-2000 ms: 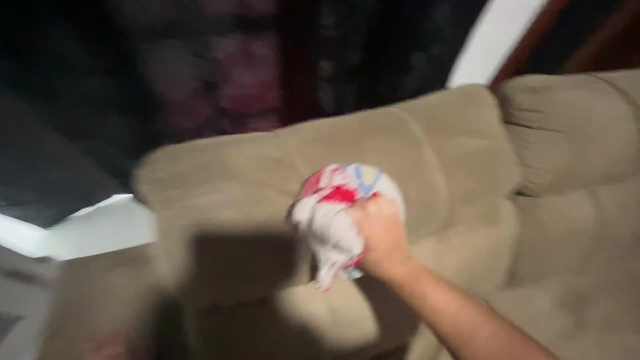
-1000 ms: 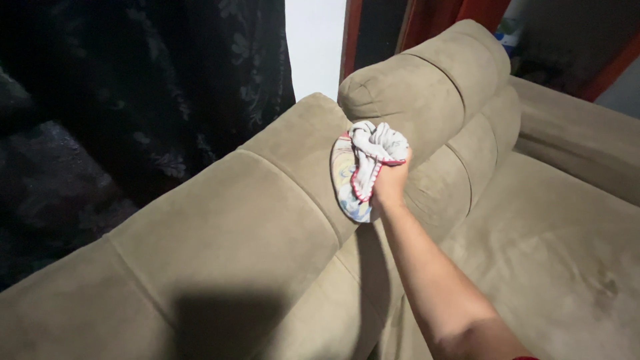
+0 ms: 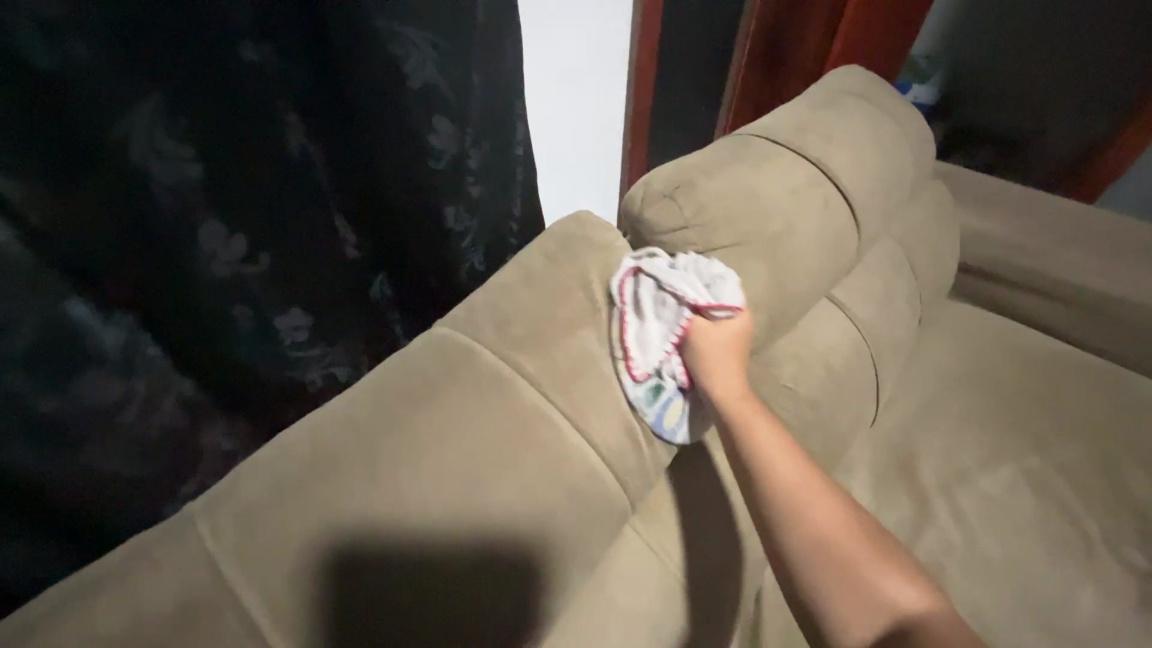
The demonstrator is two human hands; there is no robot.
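My right hand (image 3: 720, 351) grips a bunched white cloth (image 3: 661, 315) with red stitched edging and a coloured print on its lower part. The cloth lies against the upper backrest of a beige upholstered sofa (image 3: 504, 414), close to the gap between two back cushions. Beyond the hand rises the second back cushion (image 3: 765, 198). The fingertips are mostly hidden by the cloth. My left hand is out of the frame.
A dark curtain with a floral pattern (image 3: 270, 225) hangs behind the sofa at left. Past it are a white wall strip (image 3: 578, 108) and a reddish wooden frame (image 3: 783, 63). The seat (image 3: 1008, 468) and an armrest (image 3: 1062, 243) lie at right.
The view has swung greatly since the first frame. Throughout, the right hand keeps hold of the cloth; it now lies against the backrest by the cushion gap, much as one second ago.
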